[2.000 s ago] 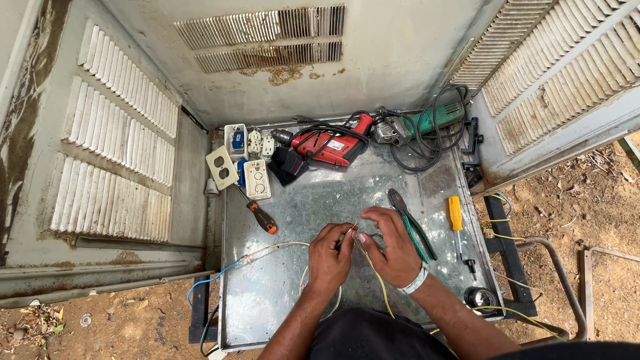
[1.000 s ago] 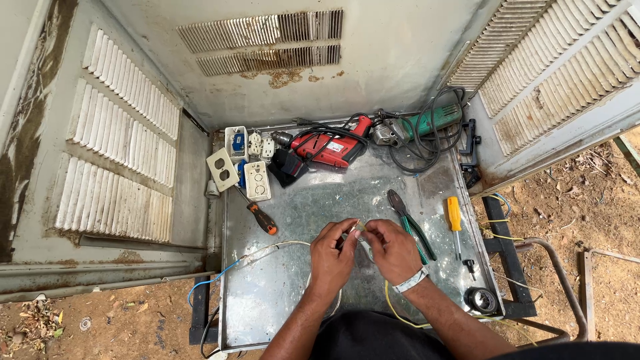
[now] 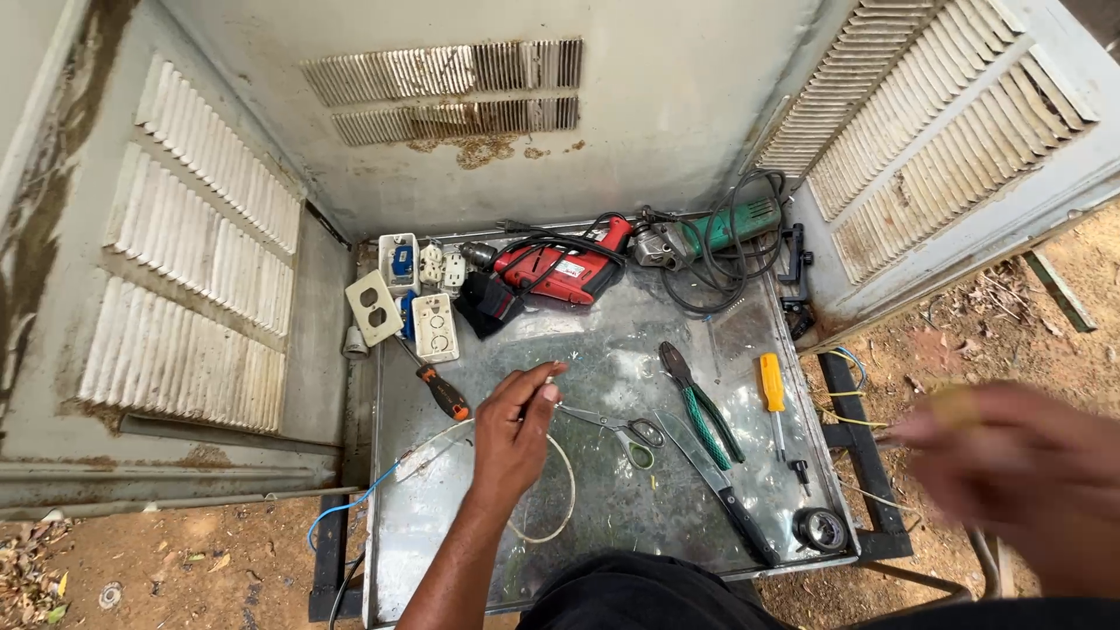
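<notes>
My left hand (image 3: 516, 420) pinches the end of a white cable (image 3: 573, 490) over the metal tray; the cable loops on the tray and joins a blue wire at the left. Just right of that hand lie scissors (image 3: 617, 426) with an open handle, then a knife (image 3: 722, 494) with a black handle and green-handled pliers (image 3: 700, 402). My right hand (image 3: 989, 455) is blurred, out beyond the tray's right edge; something yellowish shows at its fingers, too blurred to name. A yellow screwdriver (image 3: 771, 385) lies between the pliers and the right edge.
Along the back sit a red drill (image 3: 560, 267), a green angle grinder (image 3: 726, 229) with a coiled cord, and white outlet boxes (image 3: 436, 326). An orange-and-black screwdriver (image 3: 444, 392) lies at left, a roll of black tape (image 3: 820, 529) at the near right corner. Louvred metal panels (image 3: 210, 192) surround the tray.
My hands were together over the tray; my right hand has moved far right, past the edge. The scissors and knife now show where my right hand and forearm were.
</notes>
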